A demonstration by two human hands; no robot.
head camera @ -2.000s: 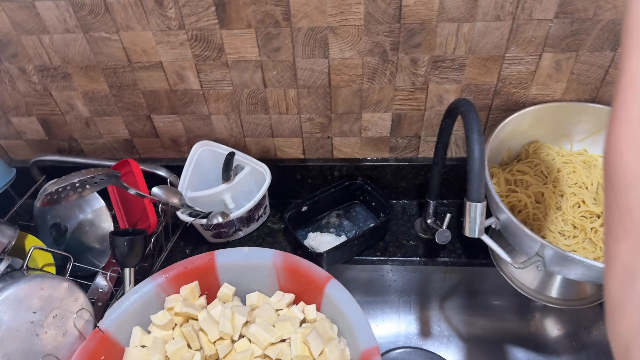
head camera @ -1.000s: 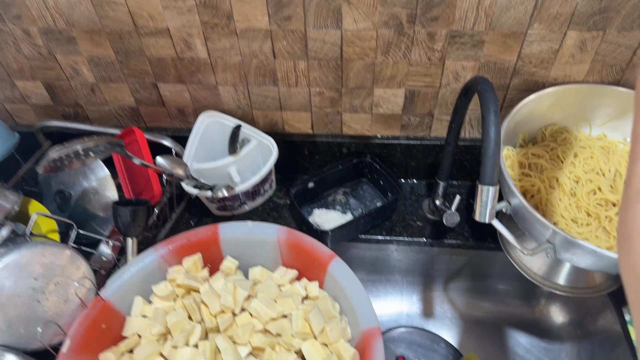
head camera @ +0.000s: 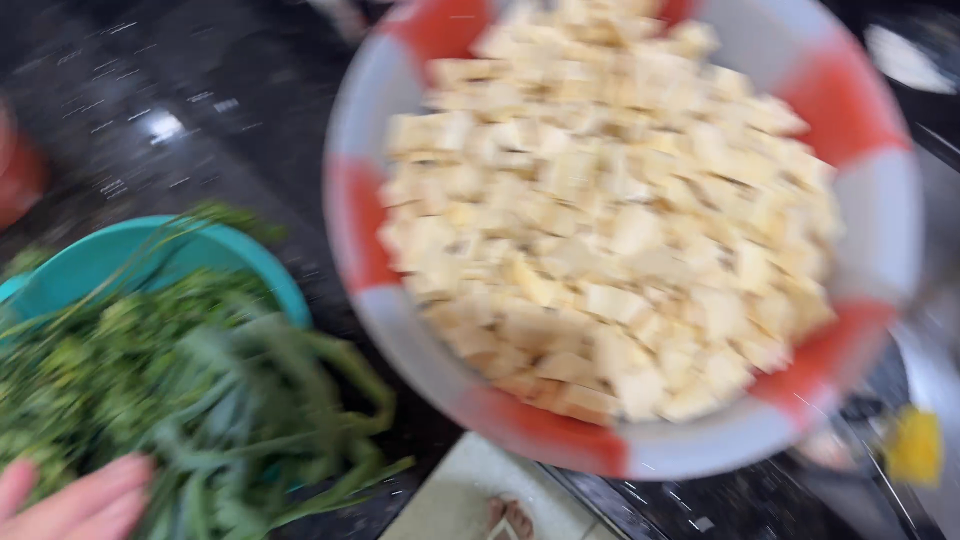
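A hand, which looks like my left hand, enters at the lower left with fingers spread, over or against leafy green herbs and long green onion leaves. Whether it grips any leaf cannot be told through the blur. The greens fill a teal plastic bowl and spill over its near side. To the right stands a large red and white plastic basin heaped with pale, peeled root chunks; no hand touches the part that shows. My right hand is out of view.
Black speckled stone countertop lies under the bowls. A red object is at the left edge. At the right are the steel sink and a yellow item. Below the counter edge, a foot in a sandal shows on the floor.
The view has swung down and left, so the pasta pot and faucet are gone from sight. The greens and a hand at lower left now show; the forearm at the right edge no longer does.
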